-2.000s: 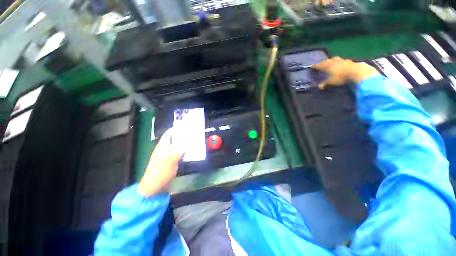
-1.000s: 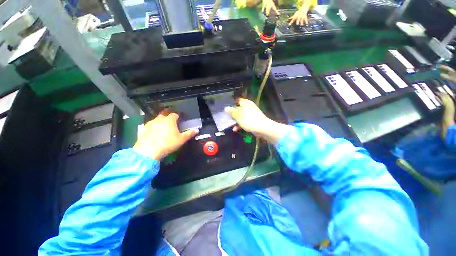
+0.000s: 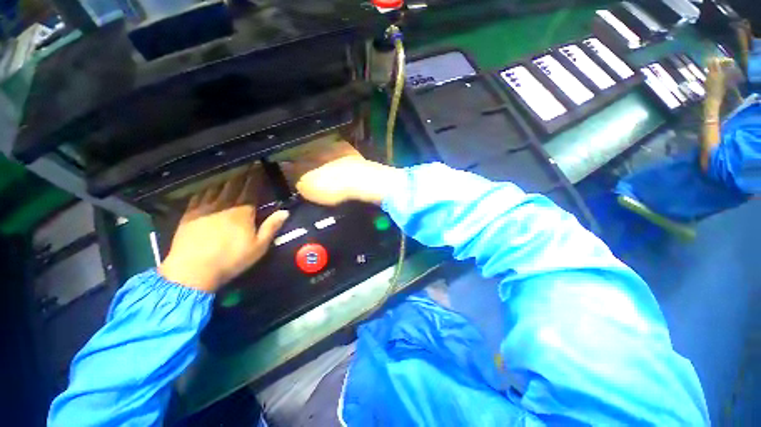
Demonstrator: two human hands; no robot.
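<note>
My left hand (image 3: 219,238) lies flat with its fingers spread, reaching into the dark recess of the press (image 3: 221,152). My right hand (image 3: 340,177) also lies flat at the right part of the recess, its fingertips blurred under the upper plate. The phone panels are mostly covered by my hands, and a dark gap shows between the two places. In front is the black control panel (image 3: 334,279) with a red emergency stop (image 3: 311,258). A green start button (image 3: 382,223) shows at right and another (image 3: 231,298) by my left wrist.
A yellowish air hose (image 3: 398,108) curves down the press's right side. Right of it stands a black tray (image 3: 467,125) with one panel at its far end. Another tray (image 3: 597,96) holds several white panels. A tray with panels is at left (image 3: 71,313). Another person's arm (image 3: 712,117) is at far right.
Both hands have moved from holding the two panels above the recess to lying flat in it. The view has shifted closer and tilted. Earlier, my right hand was at the right tray.
</note>
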